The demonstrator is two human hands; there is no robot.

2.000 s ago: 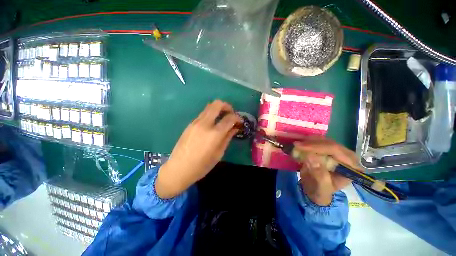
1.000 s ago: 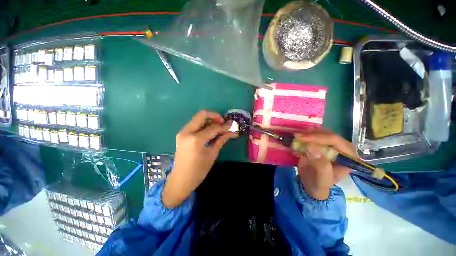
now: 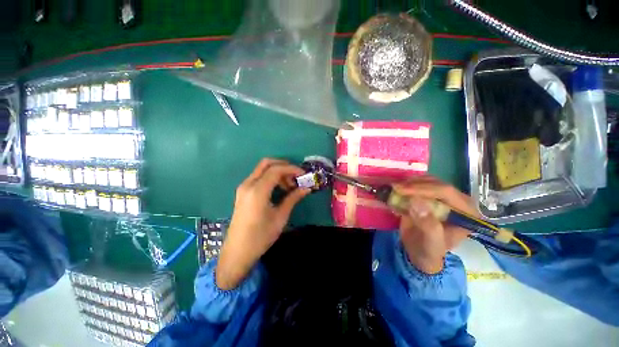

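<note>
My left hand (image 3: 266, 196) pinches a small white battery cell (image 3: 308, 180) with a yellow end at the left side of a round black device unit (image 3: 319, 173). The unit sits on a whitish round work holder (image 3: 316, 160) on the green mat. My right hand (image 3: 429, 215) holds a soldering iron (image 3: 410, 205) by its tan grip. Its thin metal tip points left and reaches the right side of the unit; exact contact is too small to tell. The pink wrapped pad (image 3: 394, 149) lies under the iron, right of the unit.
A clear hood (image 3: 278, 74) and a bowl of metal wool (image 3: 389, 57) stand behind. Tweezers (image 3: 225, 107) lie back left. A metal tray (image 3: 474, 149) with a yellow sponge (image 3: 518, 162) is at the right, a blister tray (image 3: 85, 146) at the left. Blue sleeves show at both sides.
The white cell at my left fingertips now shows more clearly, turned flat beside the unit. The iron tip stays by the unit. The whole view has shifted slightly.
</note>
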